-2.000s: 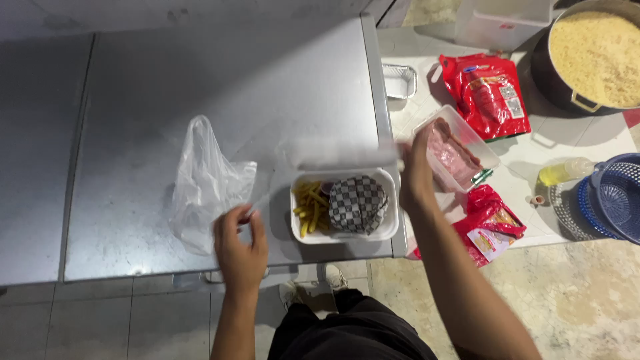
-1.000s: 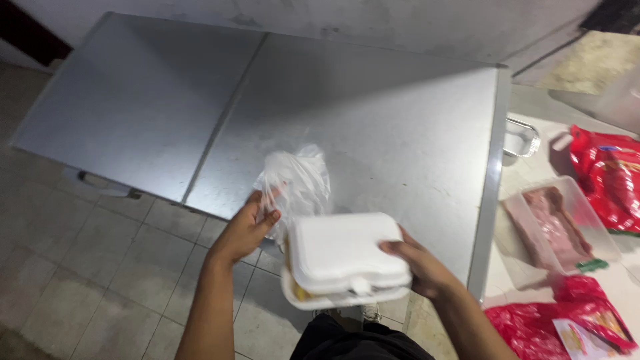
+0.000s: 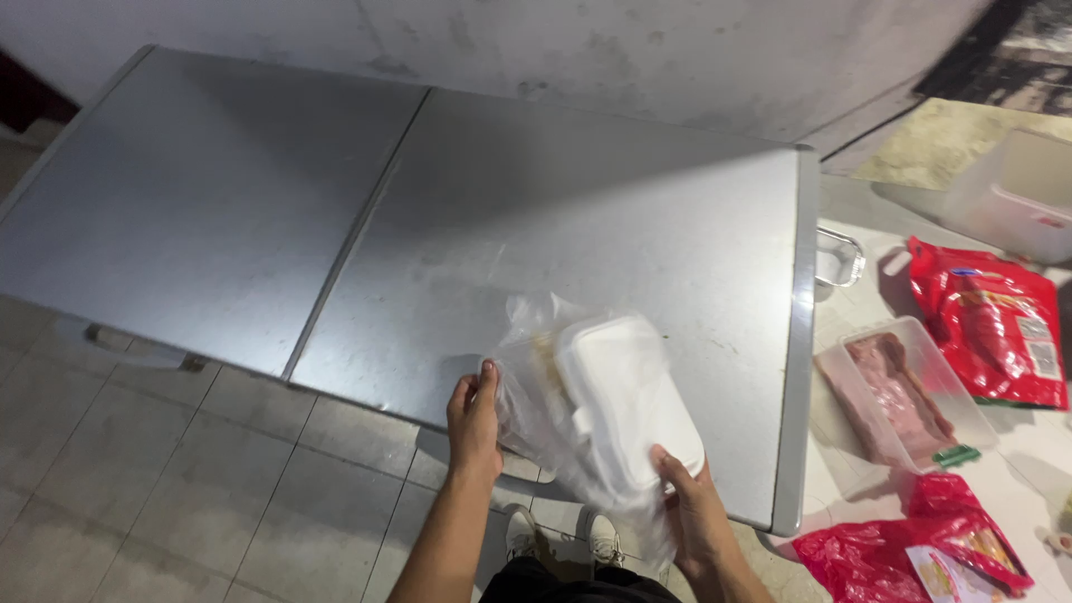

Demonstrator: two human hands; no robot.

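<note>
Near the front edge of the metal folding table [image 3: 536,218], a closed white takeaway food box [image 3: 632,394] is tilted, its long side running down to the right. My right hand [image 3: 691,502] holds the box at its lower right end, thumb on the lid. A clear plastic bag [image 3: 528,394] lies around the box's left side and lower end. My left hand [image 3: 476,414] pinches the bag's left edge between thumb and fingers. The food inside the box is hidden, apart from a yellowish blur through the bag.
Right of the table, a lower white surface holds a plastic tub [image 3: 900,394] of pink meat, a red food pouch [image 3: 988,322], a torn red bag [image 3: 913,544], a foil tray [image 3: 837,258] and a translucent bin [image 3: 1017,197]. A pale wall [image 3: 586,59] borders the far side.
The box, open at first, was closed by one second ago. It has since turned from level to slanted, and the bag, earlier bunched beside it, now reaches around it. The view has shifted left.
</note>
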